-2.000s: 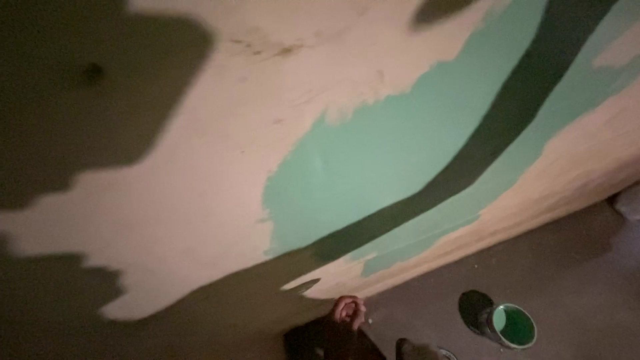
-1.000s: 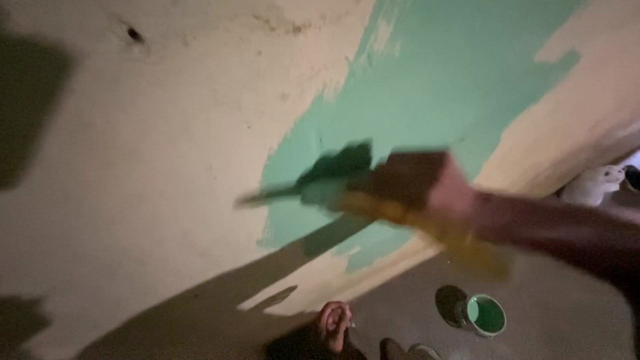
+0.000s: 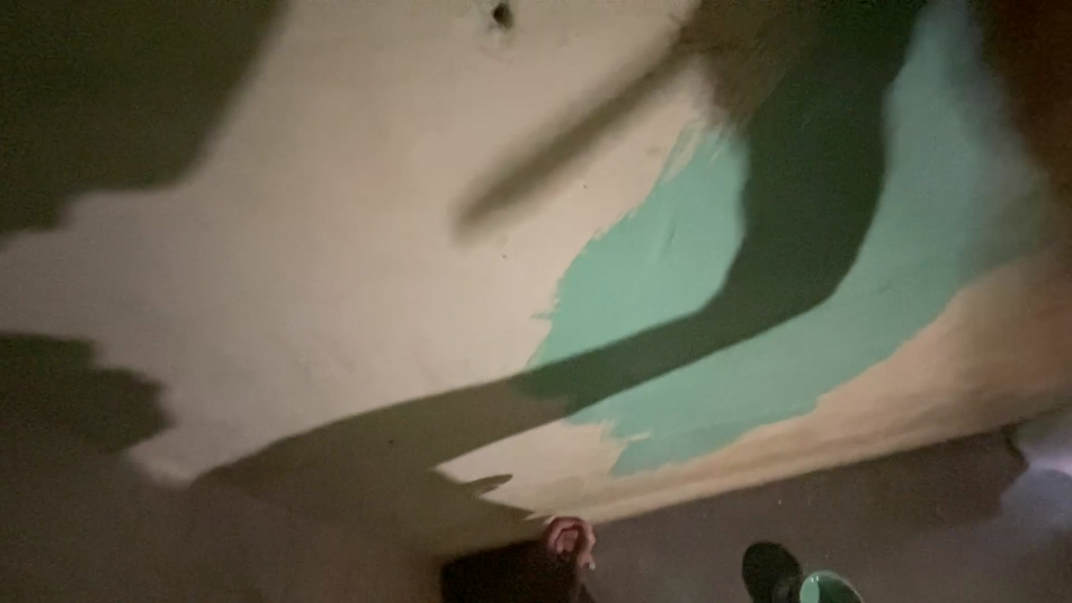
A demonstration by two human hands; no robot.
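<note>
My left hand [image 3: 571, 540] is at the bottom, just right of centre, low beside the foot of the wall. Its fingers look curled; whether anything is in them is hidden. Out of sight is my right hand, though a dark blur at the upper right edge may be part of the arm. Broad arm-shaped shadows and a thin, stick-like shadow fall across the wall [image 3: 335, 251]. A patch of wet-looking green paint [image 3: 653, 260] with ragged brushed edges covers the wall's middle and right; pale wall surrounds it.
A round container [image 3: 827, 588] with a green inside stands on the floor [image 3: 670, 548] at the bottom right, cut off by the frame. A dark round shadow lies left of it. The wall has a small dark hole [image 3: 502, 15] near the top. The wall meets the floor along a slanting line.
One second ago my right hand, with a brush in it, was in front of the green patch; now both are out of view. The left hand stays low near the wall.
</note>
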